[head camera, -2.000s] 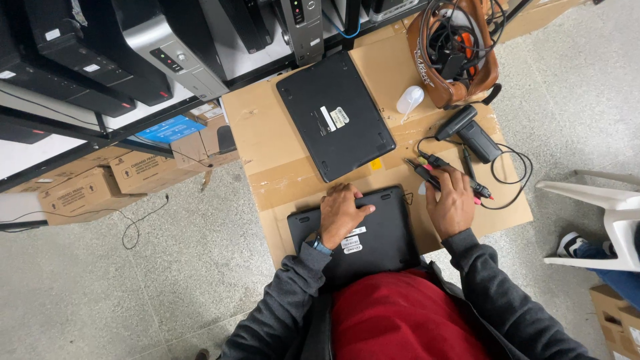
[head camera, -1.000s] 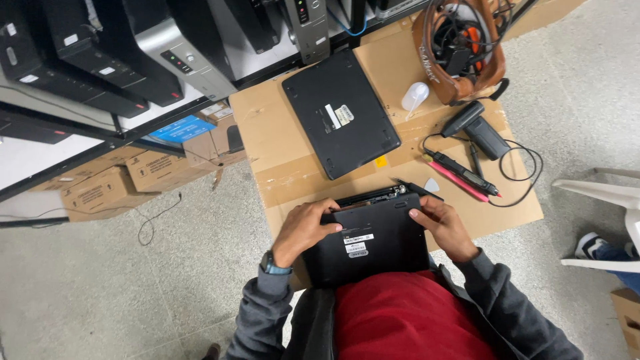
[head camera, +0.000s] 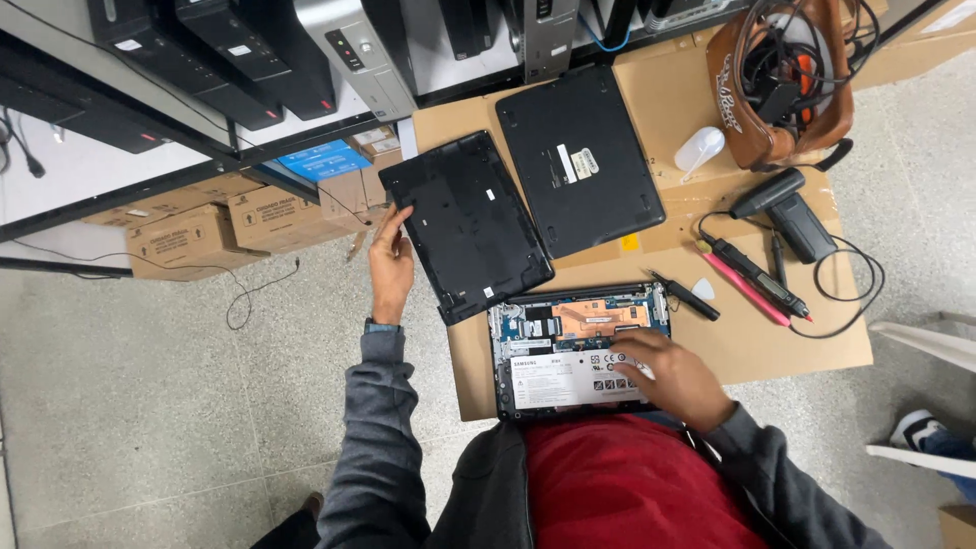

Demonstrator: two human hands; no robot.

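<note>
My left hand (head camera: pixel 392 263) grips the left edge of a black laptop bottom cover (head camera: pixel 473 221), its inner side facing up. Below it lies an opened Samsung laptop (head camera: pixel 526 347), showing a copper heat spreader (head camera: pixel 598 317), blue circuit board and a silver-white battery (head camera: pixel 564 379). My right hand (head camera: pixel 667 374) hovers over or touches the laptop's right half, fingers curled; whether they touch the battery cannot be told. Right of the laptop lie a black screwdriver (head camera: pixel 690 299) and a white pick (head camera: pixel 703 289). A second closed black laptop (head camera: pixel 583 164) rests bottom up behind.
On the cardboard-covered table are a black-and-pink tool (head camera: pixel 755 282), a black handheld device (head camera: pixel 789 213), a small white translucent container (head camera: pixel 699 149) and a brown bag of cables (head camera: pixel 778 91). Computer towers (head camera: pixel 358 57) fill the shelf at back left. A person's shoe (head camera: pixel 917 428) shows at right.
The bottom cover, on the nearer laptop before, is off and held up to the left in my left hand. The laptop's internals are exposed. My right hand has moved from its back edge to over its right half.
</note>
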